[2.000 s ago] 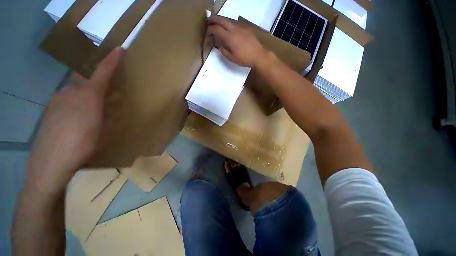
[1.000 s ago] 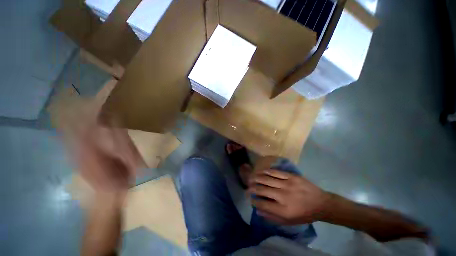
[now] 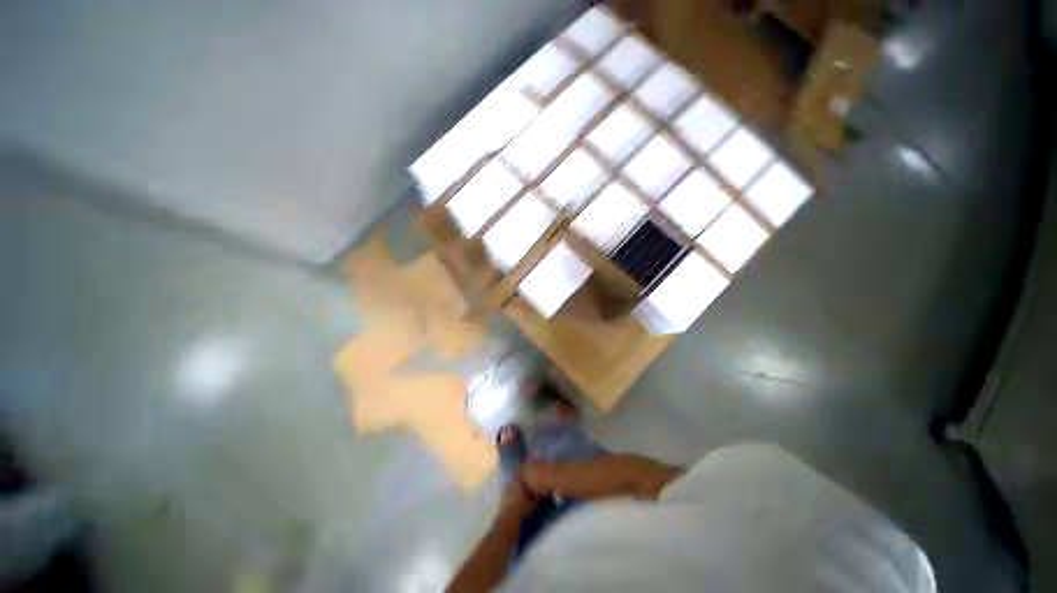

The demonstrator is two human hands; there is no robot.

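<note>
White-topped stacks of small solar panels [image 3: 655, 166] stand in rows with brown cardboard dividers [image 3: 536, 257] between them. One stack has its dark gridded side up [image 3: 647, 251], near the closest corner. A white stack [image 3: 554, 279] stands at the near edge on a brown cardboard sheet [image 3: 609, 368]. My left hand [image 3: 518, 496] and my right hand [image 3: 554, 477] are small and blurred in front of my body, close together or touching, below the stacks and away from them. Whether they hold anything cannot be seen.
Loose cardboard pieces [image 3: 400, 376] lie on the grey floor left of my feet. A brown carton or cardboard piece [image 3: 837, 83] is at the upper right, behind the stacks. A dark edge runs down the far right. Dark blurred shapes are at the lower left.
My view has risen and moved back, showing the whole array. The large cardboard piece my left hand touched earlier is released. Both hands have come together near my body.
</note>
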